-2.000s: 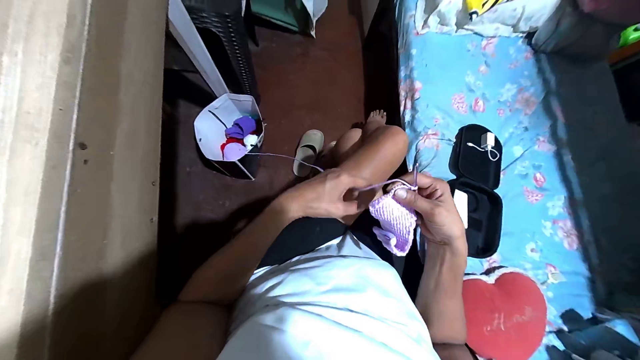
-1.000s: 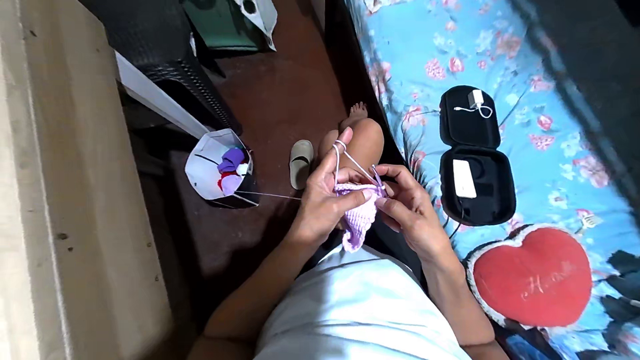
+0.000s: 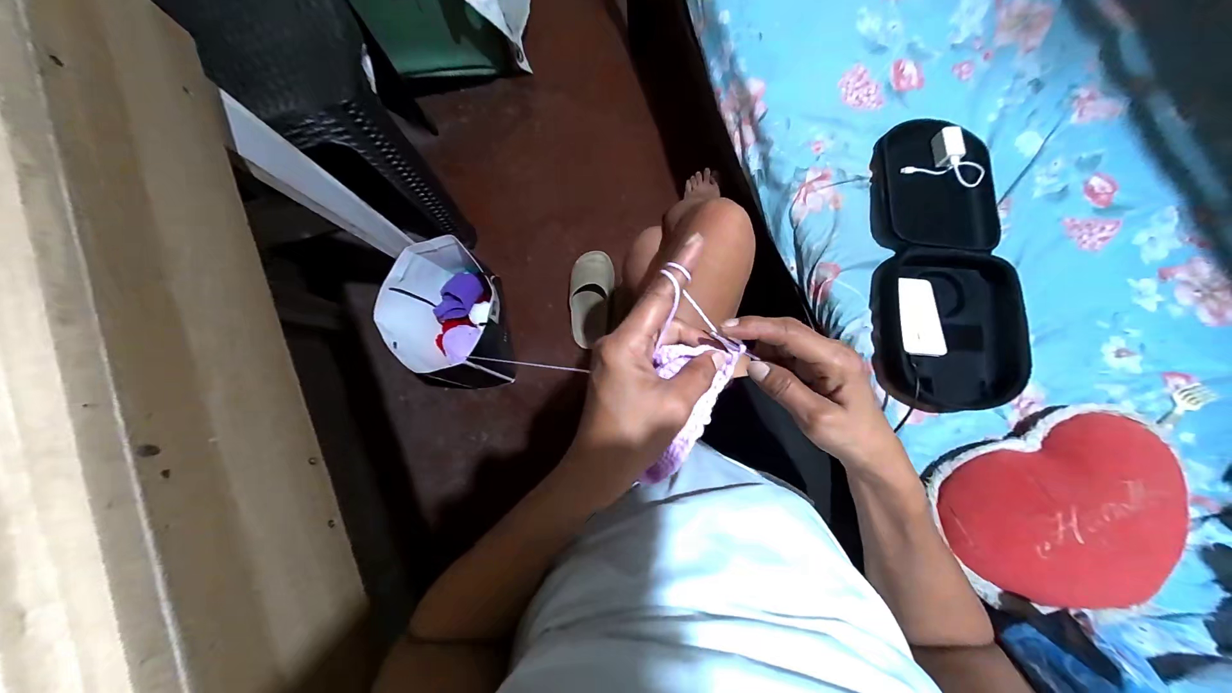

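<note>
My left hand (image 3: pixel 640 380) pinches a lilac and white crocheted piece (image 3: pixel 695 423) between thumb and fingers, with yarn (image 3: pixel 677 272) looped over its raised index finger. My right hand (image 3: pixel 813 380) meets the edge of the piece from the right, thumb and index finger closed on a thin tool, probably a crochet hook, mostly hidden by the fingers. A strand of yarn (image 3: pixel 539 366) runs from my left hand down to a white-lined box (image 3: pixel 404 318), which holds purple, lilac and red yarn balls (image 3: pixel 460 296).
A beige slipper (image 3: pixel 591 298) lies on the red floor beside my legs. On the flowered bedsheet (image 3: pixel 828 58) at right are an open black case (image 3: pixel 948 327) with a white device and a charger, and a red heart pillow (image 3: pixel 1068 510). A wooden board (image 3: pixel 192 385) and a black plastic chair (image 3: pixel 356 125) stand at left.
My left index finger now carries the yarn raised, where two seconds ago the strand ran straight between my hands. The crocheted piece has passed from my right hand into my left.
</note>
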